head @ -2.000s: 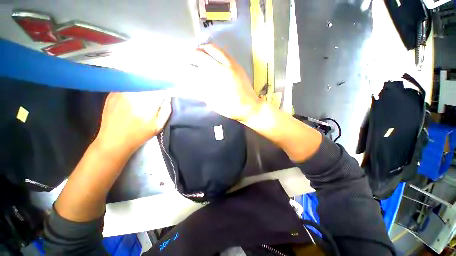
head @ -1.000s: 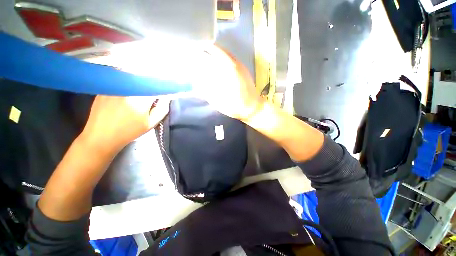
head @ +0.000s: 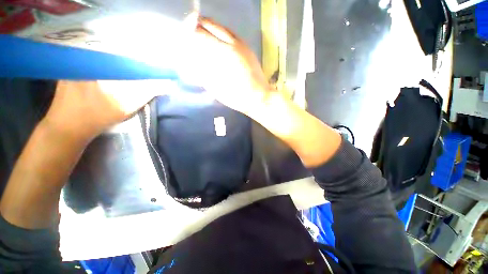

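A black pocket panel (head: 200,155) with a cream number sticker lies below the sewing machine head (head: 59,24), its zipper (head: 153,144) running along the left edge. My left hand (head: 99,104) is at the panel's upper left, its fingertips lost in glare and behind the blue air hose (head: 85,61). My right hand (head: 230,67) is at the panel's upper edge, its fingers washed out by the work light. The needle area is hidden by the glare, so the fingers' grip cannot be made out.
Black panels (head: 412,134) are stacked on the right, with another black piece (head: 428,27) at the upper right. Dark pieces lie at the left behind my left arm. A blue bin (head: 451,160) stands beyond the table's right edge.
My left hand and forearm have moved left and slightly up. The panel shows a little further left and up, as do the machine head and hose; the view has shifted.
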